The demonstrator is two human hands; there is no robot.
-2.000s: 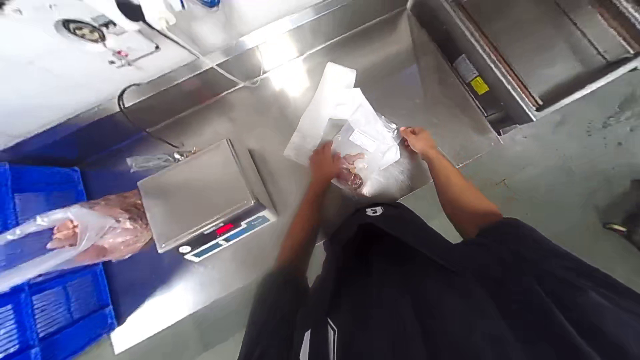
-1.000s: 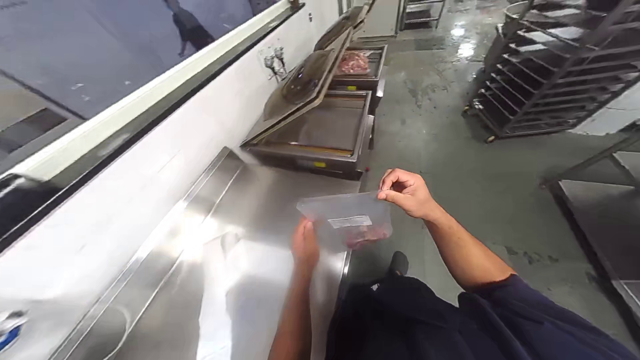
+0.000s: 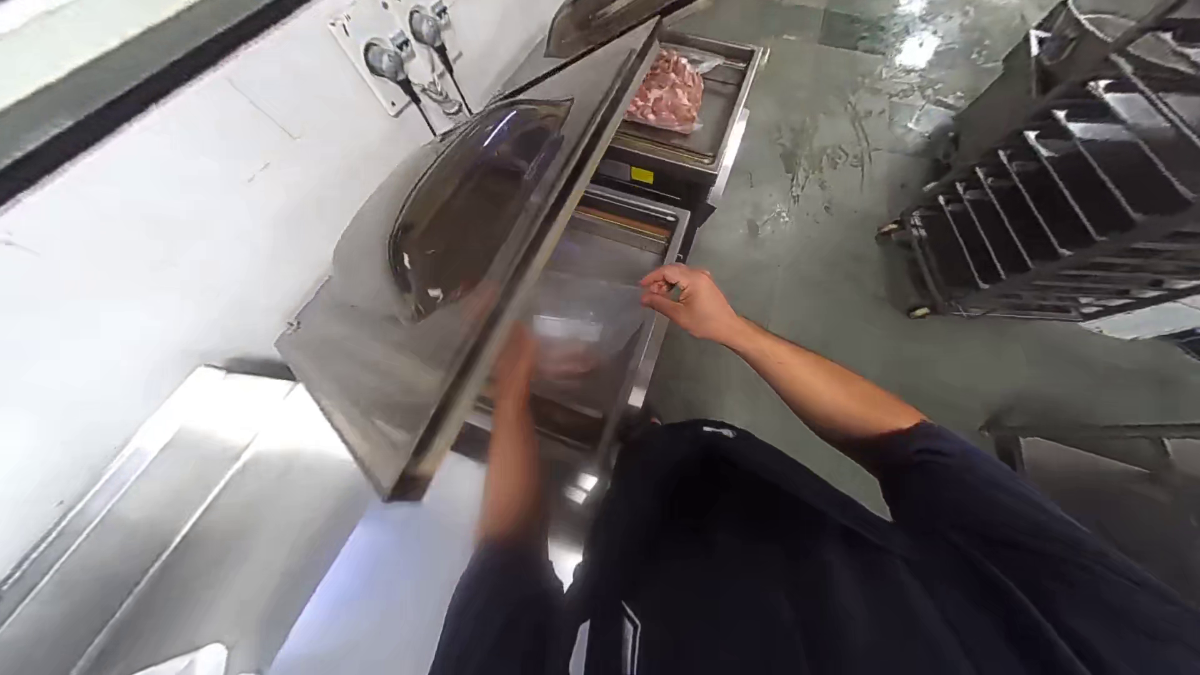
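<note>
A clear plastic bag with a white label and some reddish meat in it hangs over the open chamber of a vacuum sealing machine. My right hand pinches the bag's upper right corner between thumb and fingers. At the bag's left side is my left hand, blurred and partly behind the edge of the raised lid; its fingers are hard to make out, but it appears to grip the bag.
Beyond stands a second chamber machine with a large bag of pink meat in it. Plugs in wall sockets are at upper left, a steel counter at lower left, and a wheeled tray rack on the floor at right.
The view has swung from the counter with the scale to the machines. The bag, handled over the counter in the earlier frames, is now over the nearer machine's chamber, between my hands.
</note>
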